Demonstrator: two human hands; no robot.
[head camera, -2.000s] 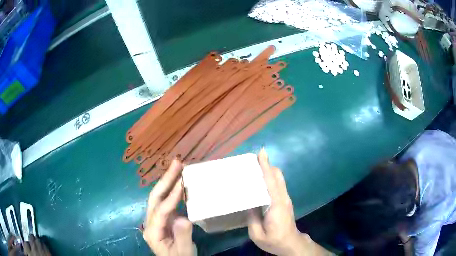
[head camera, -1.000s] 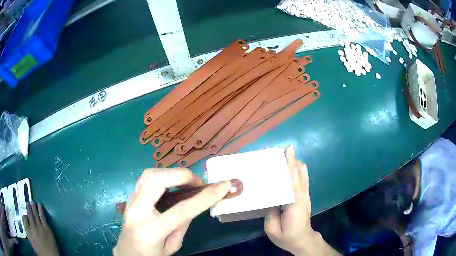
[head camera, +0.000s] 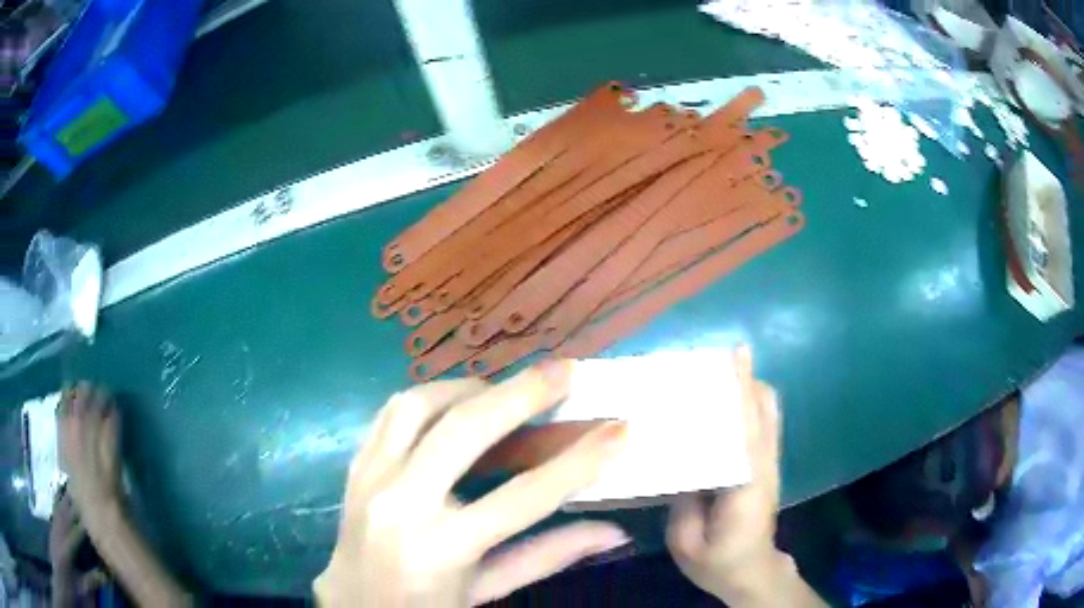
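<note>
A cream-white housing (head camera: 672, 422) is held in front of me, its smooth end facing up. My right hand (head camera: 737, 505) grips its right side, thumb below and fingers along the edge. My left hand (head camera: 458, 493) lies over its left side and holds a brown strap (head camera: 523, 444), with a fingertip pressed on the strap's end against the housing. The strap's end and any cap are hidden under the finger. The strap pile (head camera: 594, 214) lies fanned behind the housing.
Loose white caps (head camera: 886, 143) lie right of the pile, near a clear bag of caps (head camera: 856, 42). A strapped housing (head camera: 1037, 235) stands far right. A blue bin (head camera: 113, 89) is upper left. Coworkers' hands (head camera: 95, 457) are at left; another person (head camera: 1040, 475) sits lower right.
My left hand went from the housing's side to bringing a strap onto its end, and now covers that end. The view has shifted, so the pile appears further right.
</note>
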